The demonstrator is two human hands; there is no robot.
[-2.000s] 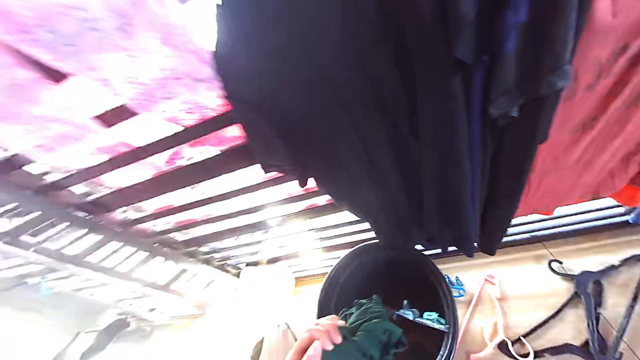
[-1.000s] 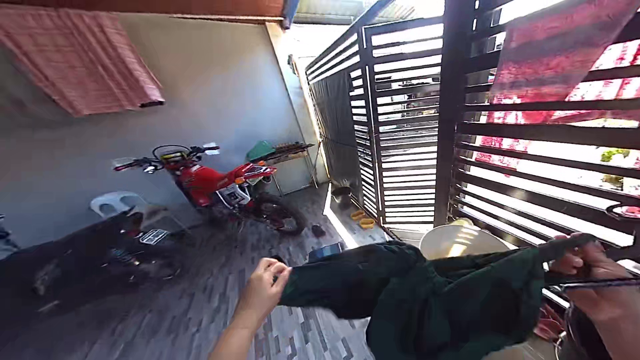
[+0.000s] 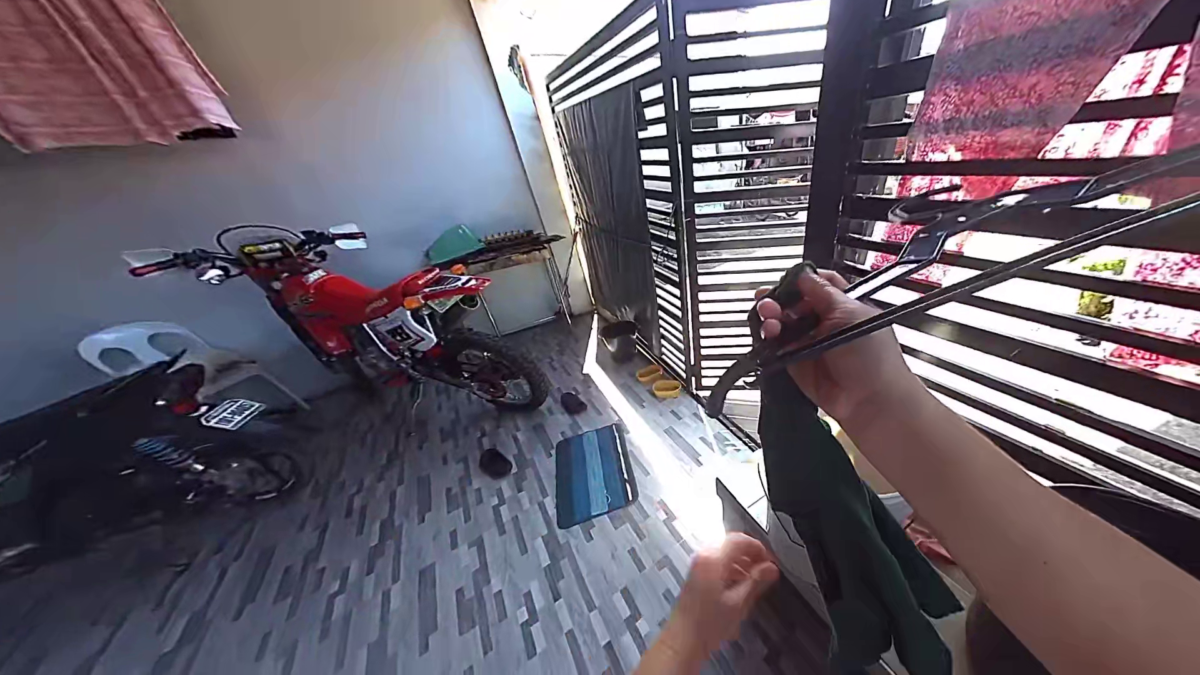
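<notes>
My right hand (image 3: 825, 337) is closed around a black plastic clothes hanger (image 3: 937, 248) and the bunched upper end of a dark green garment (image 3: 825, 506), which hangs down below the hand. The hanger's hook and arms stretch to the upper right. Lower and to the left is my left hand (image 3: 727, 581), blurred, with its fingers curled; it is apart from the garment, and nothing shows in it.
A dark slatted metal gate (image 3: 750, 187) stands ahead, with reddish cloths (image 3: 1022, 84) on its right part. A red motorcycle (image 3: 356, 305), a darker motorcycle (image 3: 112, 450) and a white plastic chair (image 3: 131, 347) are left. A blue mat (image 3: 592, 473) lies on the floor.
Both hands held the dark green garment stretched out; now it hangs from my right hand and my left hand has let go. Two seconds ago a hand was on dark green cloth in a black bucket.
</notes>
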